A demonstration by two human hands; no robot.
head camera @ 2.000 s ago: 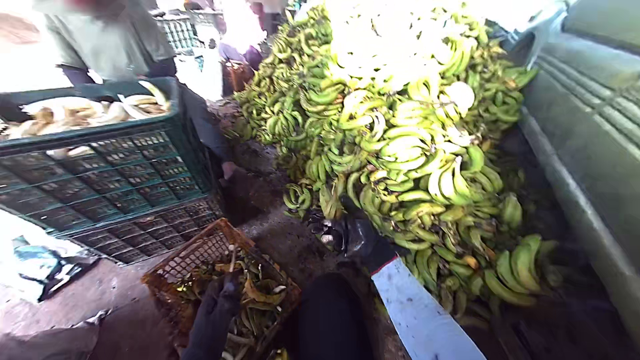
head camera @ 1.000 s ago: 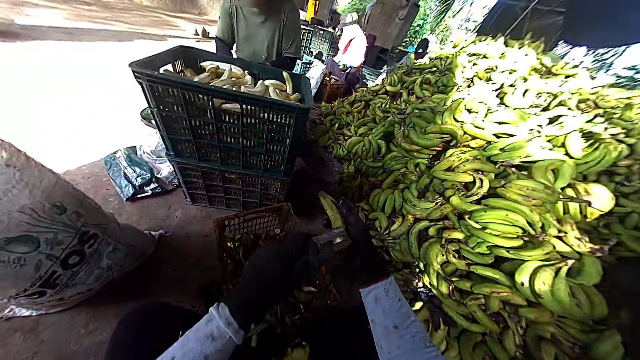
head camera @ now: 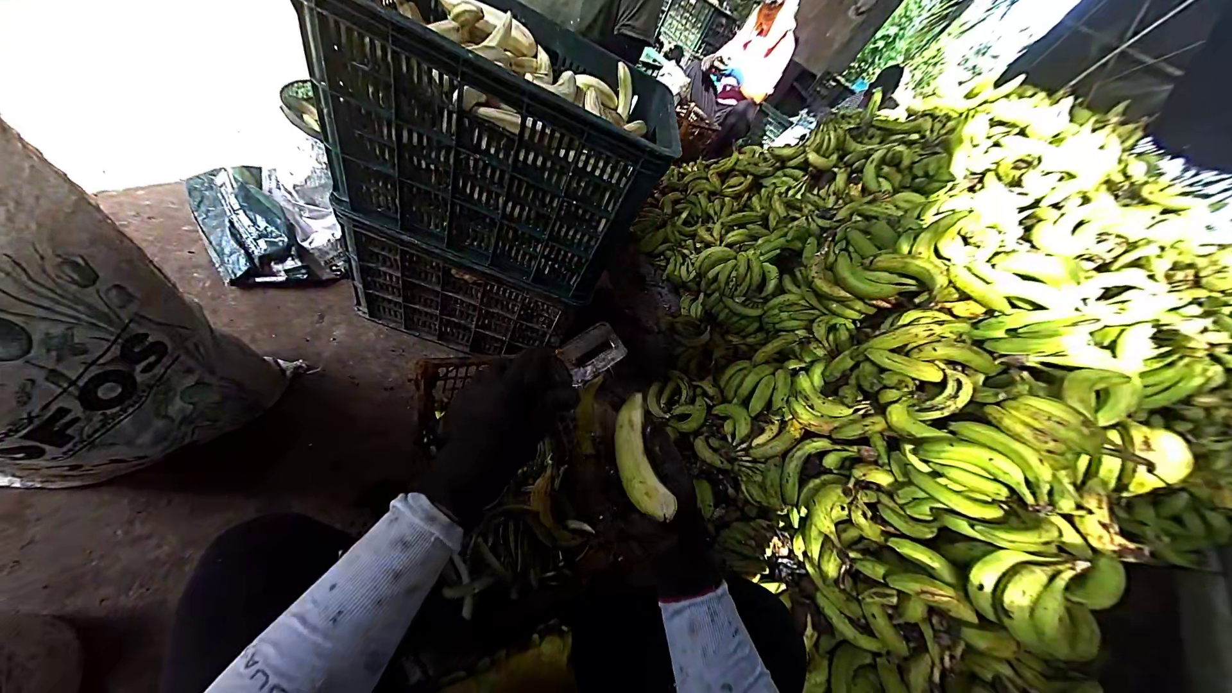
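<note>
My left hand, dark-gloved, grips a flat metal peeling blade that sticks out past the fingers. A strip of peel hangs just below the blade. In my right hand, also dark-gloved, is a peeled pale plantain, held upright and a little tilted. The blade and the plantain are apart. Under my hands a brown plastic crate holds green and yellow peels; my arms hide part of it.
A large heap of green plantains fills the right side. Two stacked dark green crates, the upper with peeled plantains, stand ahead. A printed woven sack is at left, plastic bags behind it. People are beyond.
The plantain in my right hand showed green peel one second ago and is pale now. My left hand has moved away from it with the blade. The view has swung away from the heap's right side.
</note>
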